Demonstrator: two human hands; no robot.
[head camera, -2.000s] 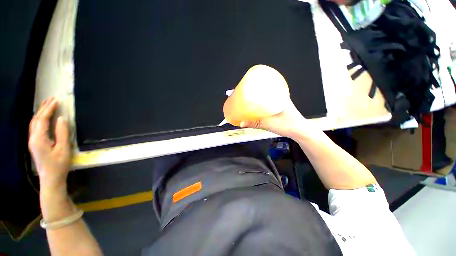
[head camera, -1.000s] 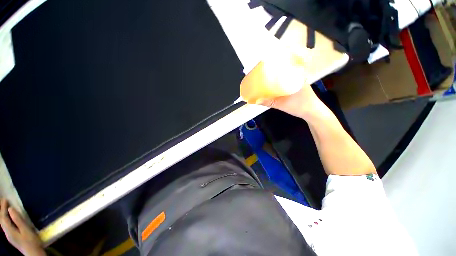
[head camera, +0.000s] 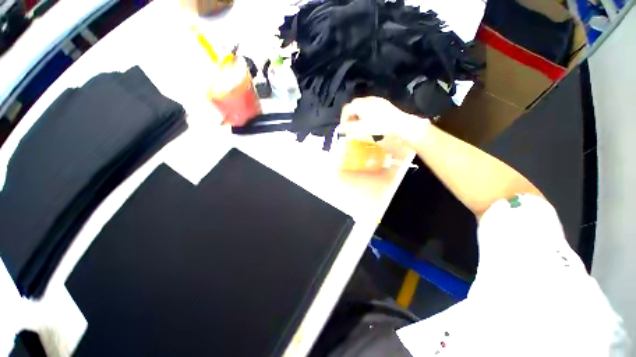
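Observation:
A large black cut panel (head camera: 209, 258) with a square notched corner lies on the white-topped table, its narrow folded edge along the near side. The orange-yellow glue bottle (head camera: 361, 156) lies on its side near the table edge, its pale nozzle pointing right. My right hand (head camera: 376, 120) is just beyond the bottle, beside the tangled pile of black strips (head camera: 369, 52). The fingers are bent and overexposed. A small dark piece shows under them; whether they grip it cannot be told. My left hand is out of the picture.
A stack of black panels (head camera: 77, 160) lies on the far left. A pink-red pot (head camera: 239, 97) with a yellow tool (head camera: 206, 46) and a small clear bottle (head camera: 282, 78) stand beyond the panel. Cardboard boxes (head camera: 512, 77) are at the upper right.
The view has swung right and further over the table. My right hand has let go of the glue bottle, now lying down, and is at the strip pile. My left hand has left the picture.

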